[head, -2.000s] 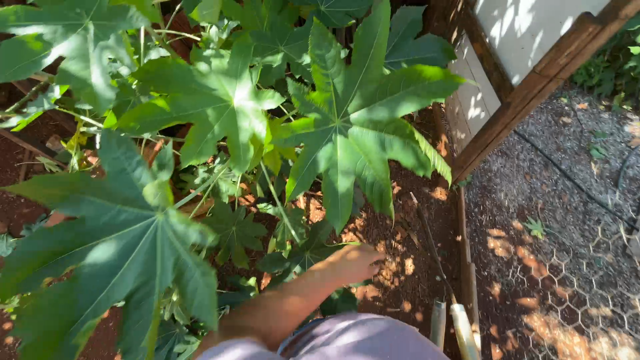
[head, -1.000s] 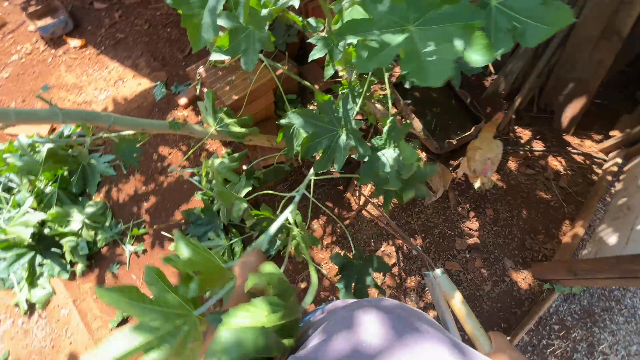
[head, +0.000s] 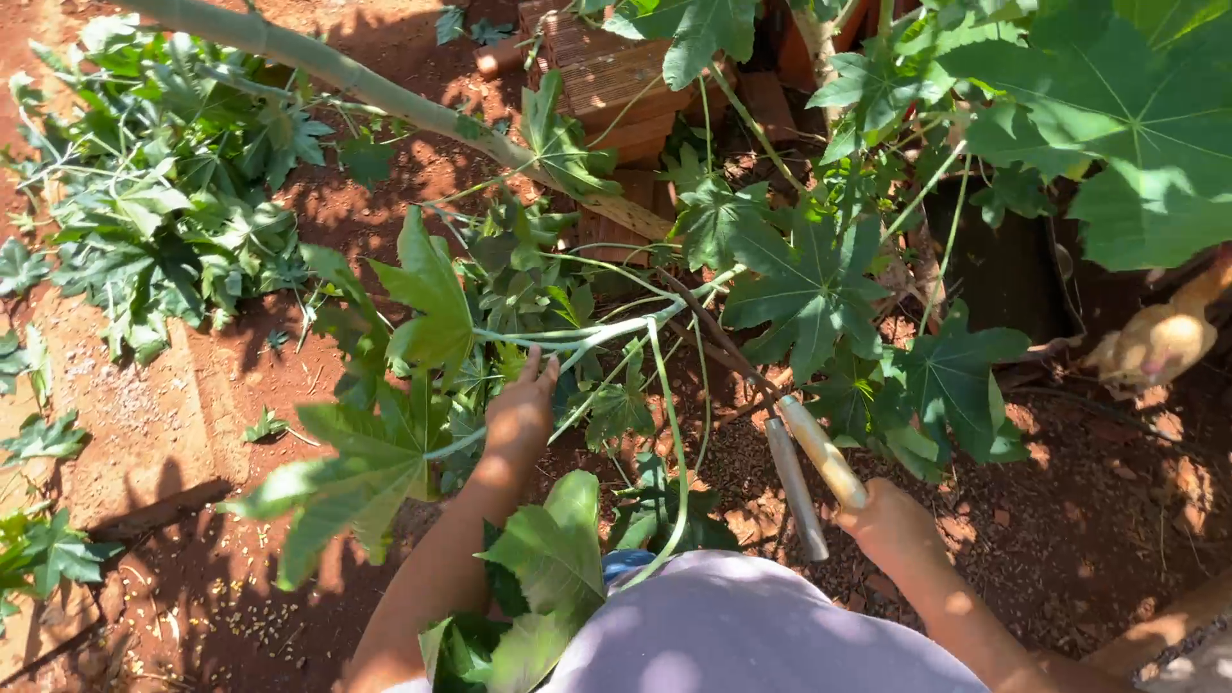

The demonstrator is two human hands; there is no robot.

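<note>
My left hand (head: 523, 409) touches a pale green branch (head: 616, 332) with large lobed leaves, its fingers against the stem; how firmly it grips is unclear. My right hand (head: 881, 520) is closed around the end of one wooden handle of a pair of long-handled loppers (head: 820, 452). The other handle hangs beside it with no hand on it. The dark metal end of the tool points up and left and lies by the branch's base, partly hidden among stems and leaves.
Cut leafy branches (head: 173, 202) are heaped at upper left. A thick bare stem (head: 385, 91) slants across the top. Hollow clay bricks (head: 616, 82) are stacked behind the plant. A chicken (head: 1155, 342) stands at right, near a dark container (head: 1001, 269). Red soil lies underfoot.
The view has swung left, away from the fence. The loppers, earlier low in the view near my body, now reach in among the stems, with my right hand on one handle.
</note>
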